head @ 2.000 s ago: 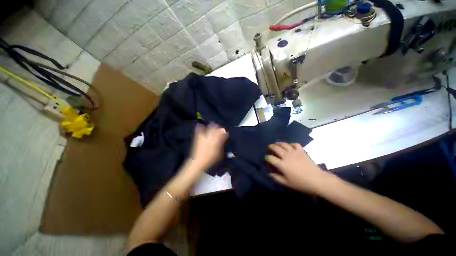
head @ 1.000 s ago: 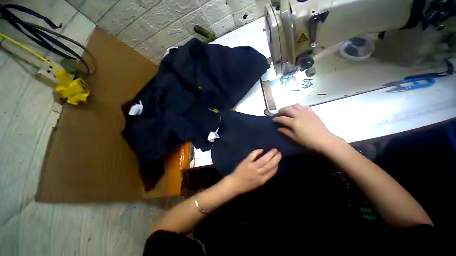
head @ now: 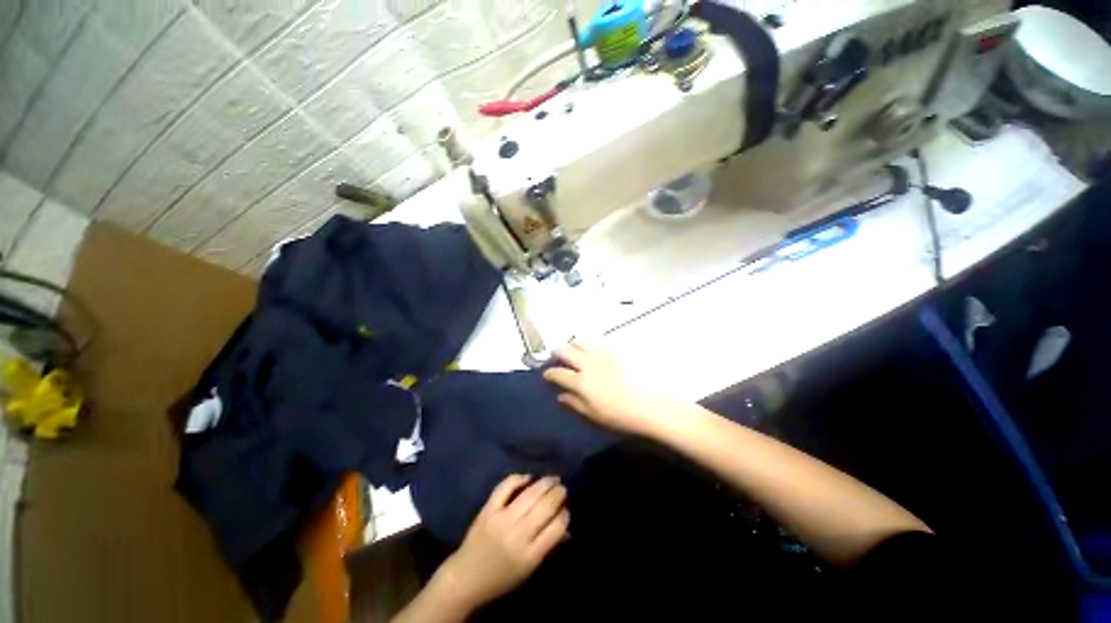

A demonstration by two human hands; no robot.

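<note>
A dark navy cloth panel (head: 481,426) lies over the front edge of the white table, left of and in front of the machine's needle area. My left hand (head: 521,523) rests on its lower part with fingers curled. My right hand (head: 591,385) lies on its upper right edge, fingertips near the metal plate. A larger navy cloth heap (head: 353,292) lies to the left, with a white patch (head: 204,414) on it. A small white piece (head: 409,448) sits between heap and panel. The cream sewing machine (head: 634,140) stands behind; its presser foot is too small to tell clearly.
Blue-handled snips (head: 819,241) lie on the table right of the needle. Brown cardboard (head: 122,316) and a yellow plug (head: 44,399) are at left. A blue crate rim (head: 1005,426) is at lower right. A green and blue reel (head: 619,34) sits by the machine. A white brick-pattern wall is behind.
The view has swung right, showing more of the machine and table. Earlier my hands shifted the panel; it now lies flatter, away from the needle. Since one second ago, both hands remain on it.
</note>
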